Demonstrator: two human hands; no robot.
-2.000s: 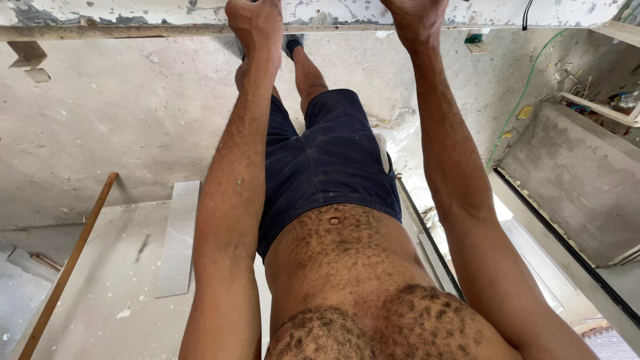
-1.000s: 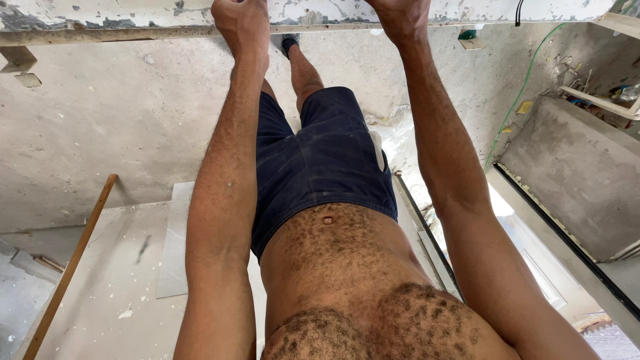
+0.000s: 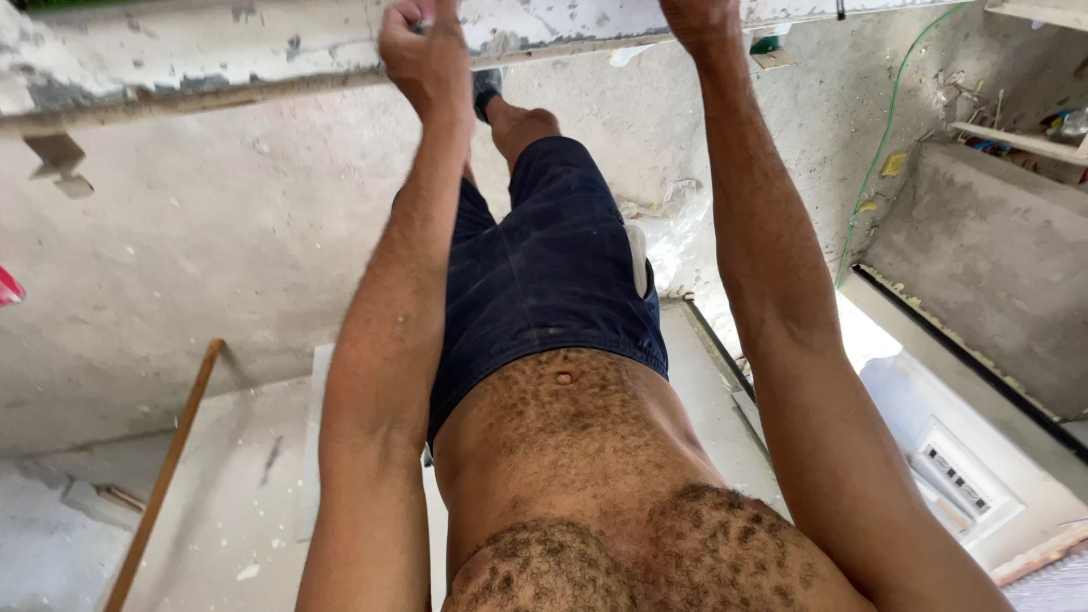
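Observation:
My left hand (image 3: 425, 64) is at the top of the head view, in front of a long white ledge (image 3: 280, 42) with chipped, grey-spotted paint. Its fingers are curled, and a small dark spot and something pinkish show at them; whether it grips an object cannot be told. Farther right, my right hand (image 3: 701, 21) is raised at the same ledge, its fingers cut off by the top edge of the frame. Both forearms reach up the view, one on each side of my bare torso and dark blue shorts (image 3: 544, 255). A pale item (image 3: 637, 259) sticks out of the shorts pocket.
A wooden pole (image 3: 166, 476) leans at lower left. A green cord (image 3: 888, 127) runs along the rough wall at right. Beyond it are a shelf (image 3: 1020, 140) with small items and a dark-edged grey panel (image 3: 986, 246). Clear plastic sheeting (image 3: 680, 221) lies behind the shorts.
My left hand has come slightly lower in the view, with more of its curled fingers showing. The view has tilted a little, and a red item now shows at the left edge.

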